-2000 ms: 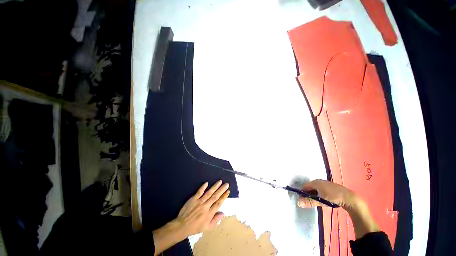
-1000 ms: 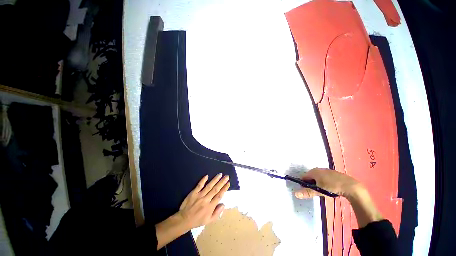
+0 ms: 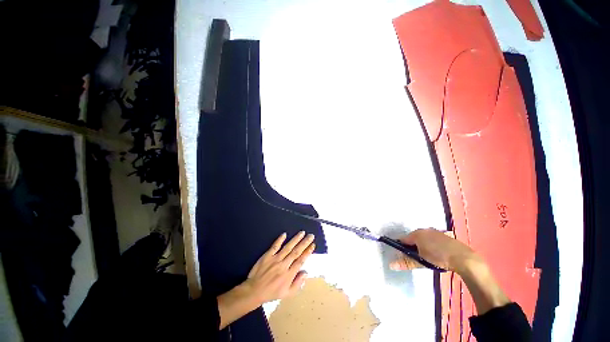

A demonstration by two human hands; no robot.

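Note:
A dark navy cloth panel (image 3: 224,194) with a thin pale chalk line lies along the left of the white table. My left hand (image 3: 279,268) lies flat on its lower right part, fingers spread, holding nothing. My right hand (image 3: 431,250) is closed around the dark handles of long tailor's shears (image 3: 361,232). The blades point left, and their tip is at the cloth's right edge, by the lower end of the chalk line. Some right-hand fingers are hidden behind the handles.
A grey weight bar (image 3: 215,65) lies on the cloth's upper left. Red card patterns (image 3: 495,167) lie over dark cloth on the right. A tan patch (image 3: 324,314) shows near my left hand. Dark scraps (image 3: 144,120) lie beyond the table's left edge.
The view has shifted slightly against the table. My left hand stays flat on the cloth. The shears stay in my right hand with their tip at the cloth's edge.

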